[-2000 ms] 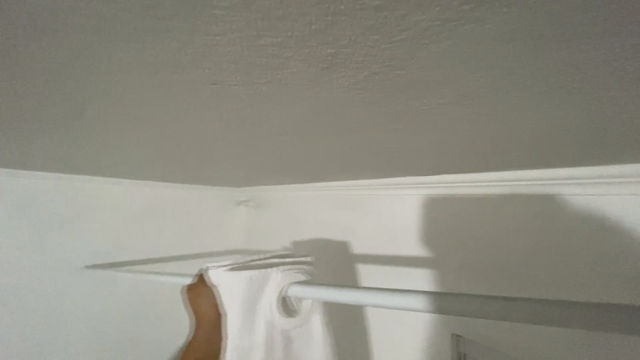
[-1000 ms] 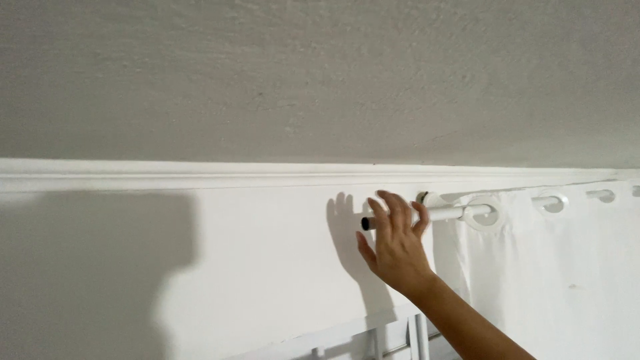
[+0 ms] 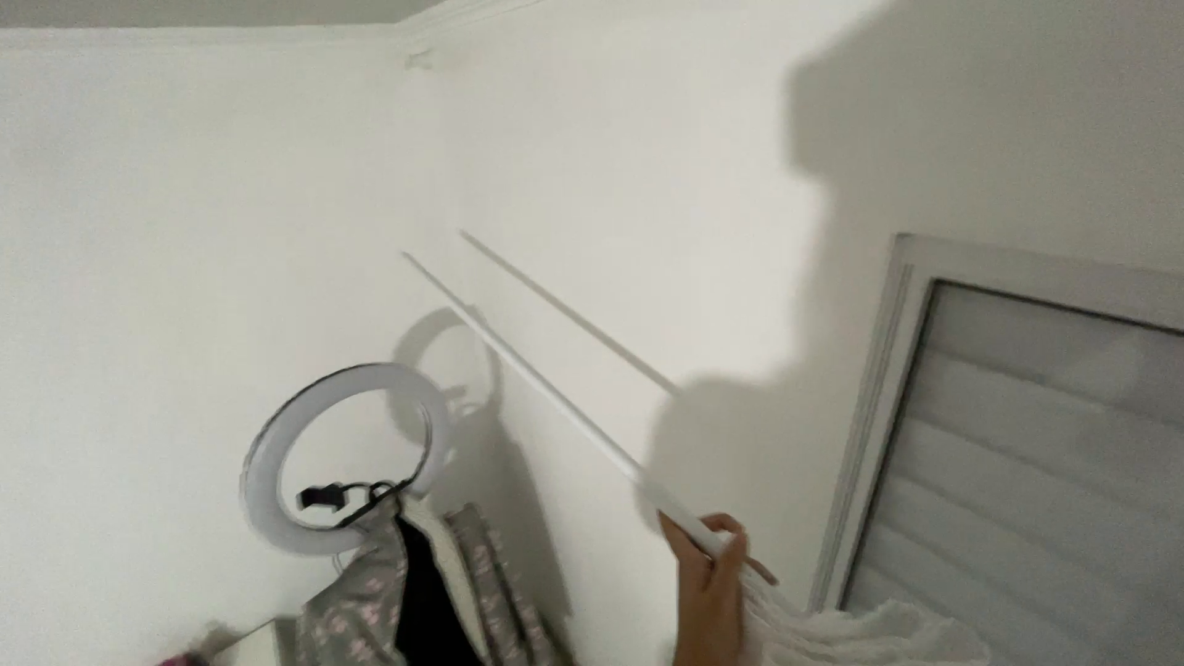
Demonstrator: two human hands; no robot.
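My left hand, at the lower right of centre, is closed around a thin white curtain rod. From the hand the rod slants up and left, its far end standing in front of the wall near the corner. White curtain fabric is bunched just right of the hand along the bottom edge and hides the rod's lower part. My right hand is out of view.
A ring light with a black phone holder stands at lower left, patterned fabric hanging below it. A framed louvred window or shutter is at right. A small bracket sits high near the corner.
The view has swung to the corner from the rod end with the black cap, where a hand reached one second ago. The rod now slants steeply; two seconds ago it lay nearly level near the ceiling.
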